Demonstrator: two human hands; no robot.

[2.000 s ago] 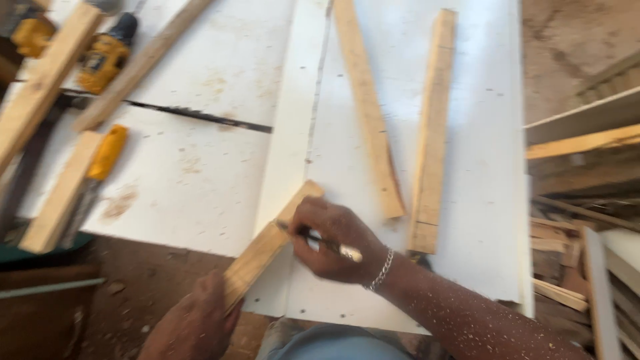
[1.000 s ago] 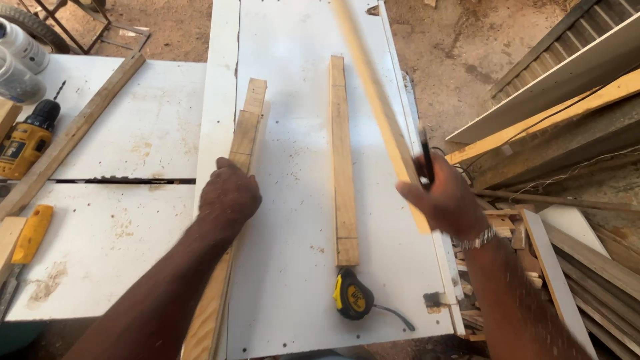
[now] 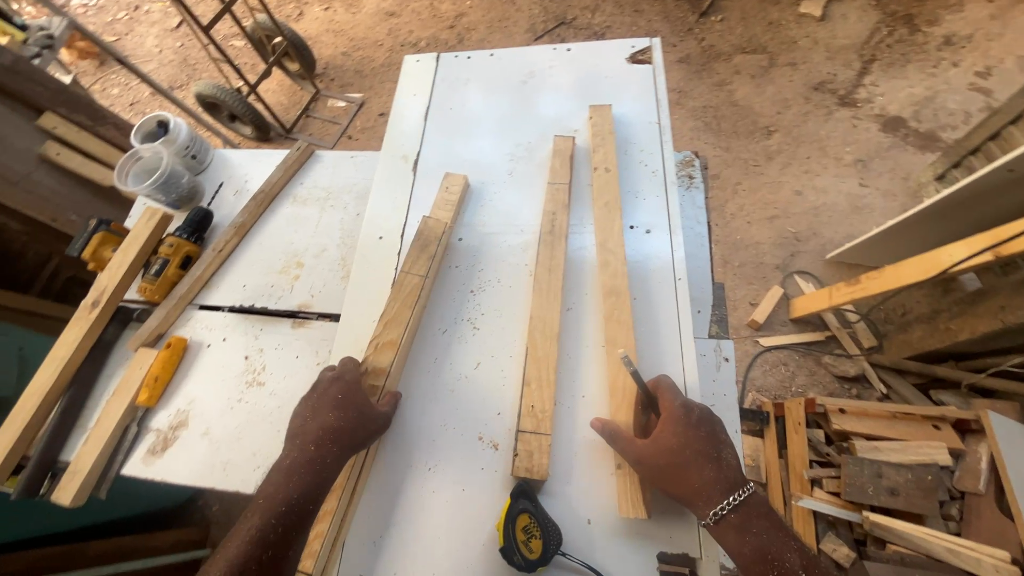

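Note:
My left hand (image 3: pixel 340 408) grips two wooden strips (image 3: pixel 408 280) lying side by side on the white board (image 3: pixel 480 320); the nearer-left one bears a pencil line across it. My right hand (image 3: pixel 672 440) holds a pencil (image 3: pixel 638 382) between thumb and fingers, its palm beside the lower part of a rightmost wooden strip (image 3: pixel 612 264). Between the hands lies a middle wooden strip (image 3: pixel 546 320) with pencil lines near both ends. A black and yellow tape measure (image 3: pixel 530 532) rests just below that strip's lower end.
On the left board lie a yellow cordless drill (image 3: pixel 172 260), a yellow-handled tool (image 3: pixel 162 370), several wood pieces (image 3: pixel 88 336) and plastic tubs (image 3: pixel 160 178). A hand truck (image 3: pixel 268 80) stands beyond. Wood offcuts (image 3: pixel 896 480) are piled at the lower right, below leaning boards (image 3: pixel 920 272).
The rightmost strip, slanted in my right hand a second ago, now lies along the board's right side. My left hand stays on the left strips. The view has shifted.

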